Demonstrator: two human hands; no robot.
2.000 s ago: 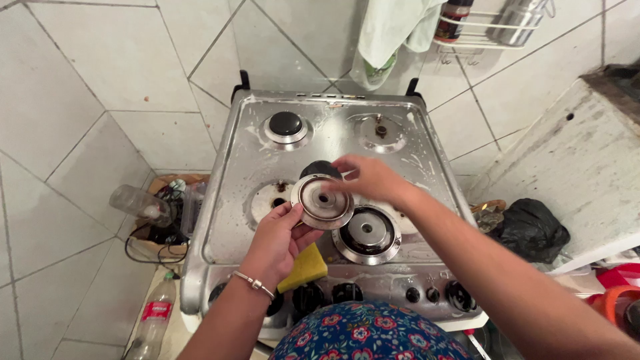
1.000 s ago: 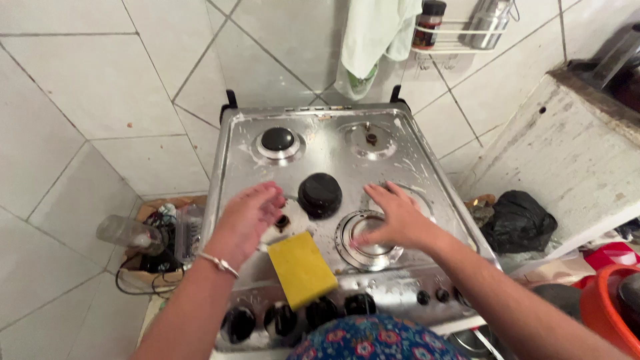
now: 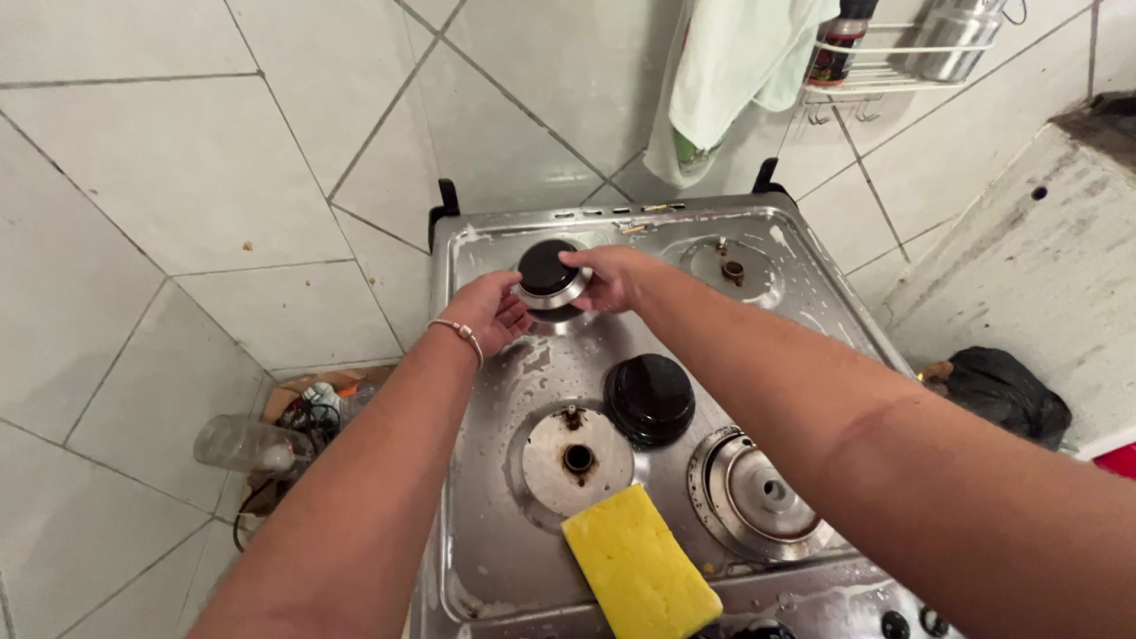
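Both my hands are at the back left of the stainless steel stovetop (image 3: 497, 568). My right hand (image 3: 608, 277) grips the edge of a gas burner with a black cap (image 3: 548, 269), tilted above its seat. My left hand (image 3: 495, 311) is at the burner's left side, fingers partly curled; whether it bears any weight I cannot tell. Black burner caps (image 3: 650, 399) sit stacked mid-stove. Metal burner rings (image 3: 763, 493) lie piled at the front right. A yellow sponge (image 3: 641, 564) rests at the front edge, below an uncovered burner seat (image 3: 579, 458).
A towel (image 3: 728, 80) and a wire rack (image 3: 896, 84) with containers hang on the tiled wall. Left of the stove lie a clear plastic bottle (image 3: 253, 444) and cables. A black plastic bag (image 3: 1007, 395) is at the right, beside a stained white panel (image 3: 1021, 266).
Both hands have moved to the back left burner, and the right one has taken hold of it. Earlier my hands held a metal ring, which no longer shows in them.
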